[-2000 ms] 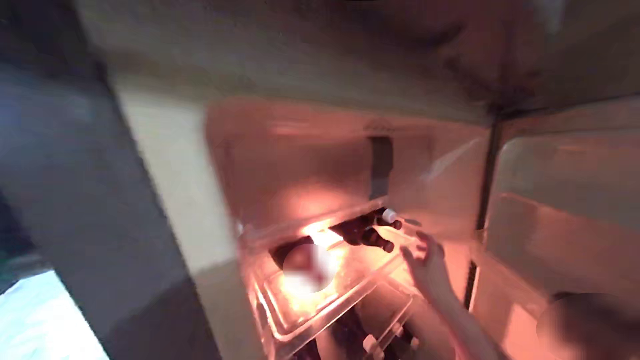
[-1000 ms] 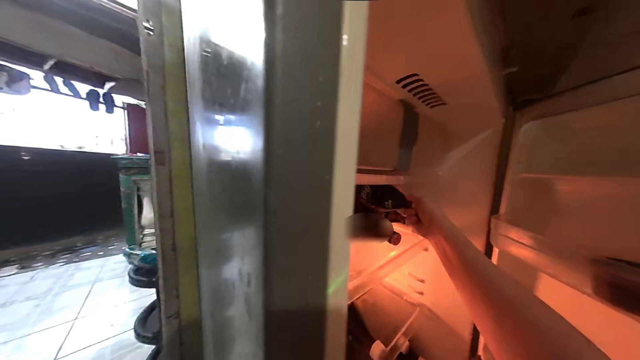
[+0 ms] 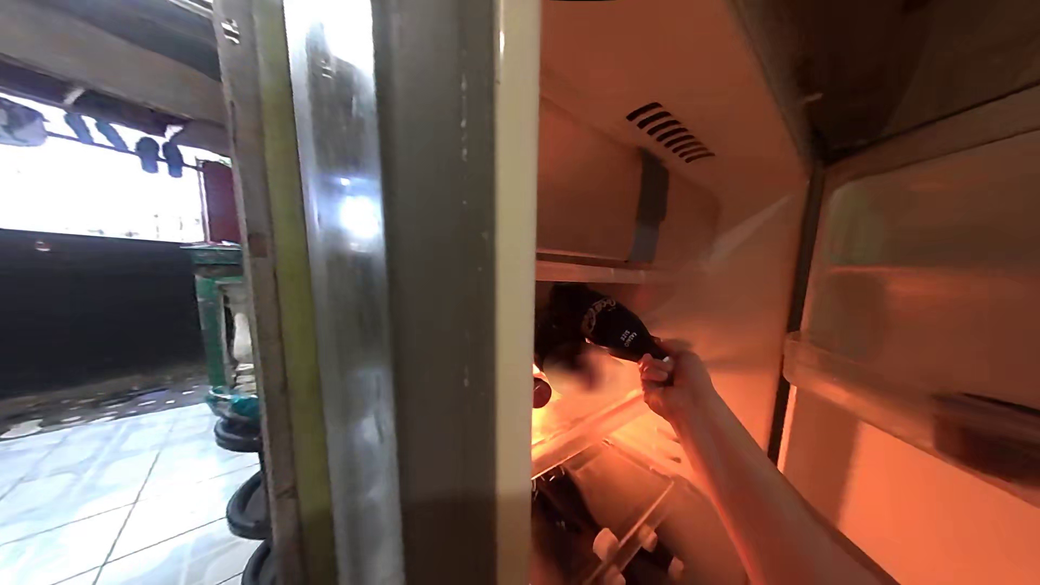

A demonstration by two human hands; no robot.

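My right hand [image 3: 670, 378] reaches from the lower right into a lit refrigerator, its fingers closed round the neck of a dark Coca-Cola glass bottle [image 3: 621, 329]. The bottle is tilted, neck toward me, and its base lies back in the shadow under a shelf. Left of it, more dark bottles are partly hidden; the round end of one [image 3: 542, 392] shows beside the cabinet edge. A blurred patch covers part of the space between them. My left hand is not in view.
The refrigerator's side wall edge [image 3: 517, 325] stands upright left of the opening. At right is the door with its shelf rail [image 3: 861, 398]. Below the bottles, a wire rack [image 3: 634, 532] holds dark bottles with pale caps. Outside at left are a green stand [image 3: 213, 333] and stacked black rings [image 3: 248, 504].
My right hand, apart from the bottles two seconds ago, has closed on a bottle neck and drawn it toward me. The view has swung considerably, showing the outside at left.
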